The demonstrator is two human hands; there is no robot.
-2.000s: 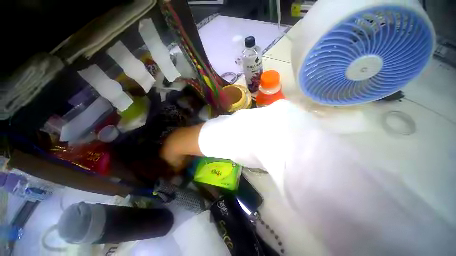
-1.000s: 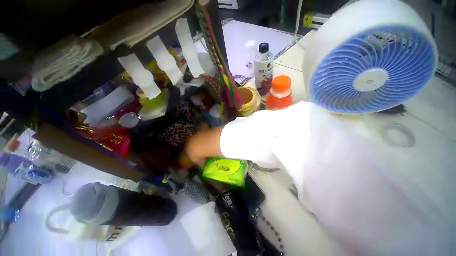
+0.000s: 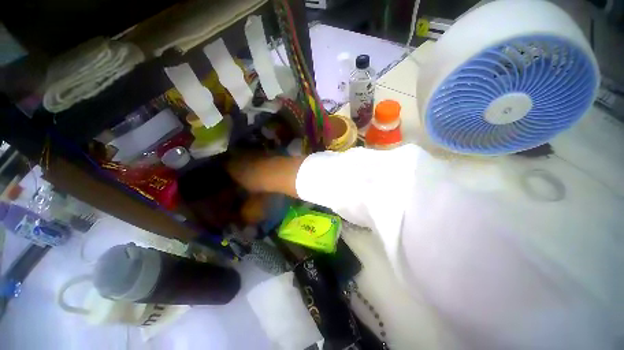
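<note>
My right hand [image 3: 256, 176] reaches in from the right in a white sleeve, into the dark shelf. It is blurred and its fingers are lost in shadow beside a dark item [image 3: 205, 181]; whether it grips anything cannot be told. A skin-toned patch shows just below it, unclear. The green-yellow tissue pack [image 3: 310, 230] lies below the wrist, partly on a dark phone [image 3: 347, 263] with a bead strap [image 3: 368, 309]. A long black pouch with white lettering [image 3: 321, 297] lies in front. My left hand is not in view.
A dark tumbler [image 3: 167, 275] lies over a white jug [image 3: 92, 301] at lower left, near a white tissue [image 3: 279, 307]. An orange-capped bottle [image 3: 384, 126], a black-capped bottle [image 3: 362, 92] and a tape roll [image 3: 341, 132] stand behind the sleeve. A fan [image 3: 510, 92] stands at right.
The view has shifted so the shelf sits further right than at first. My right hand has moved up a little inside the shelf, and the speckled dark cloth there is now mostly hidden.
</note>
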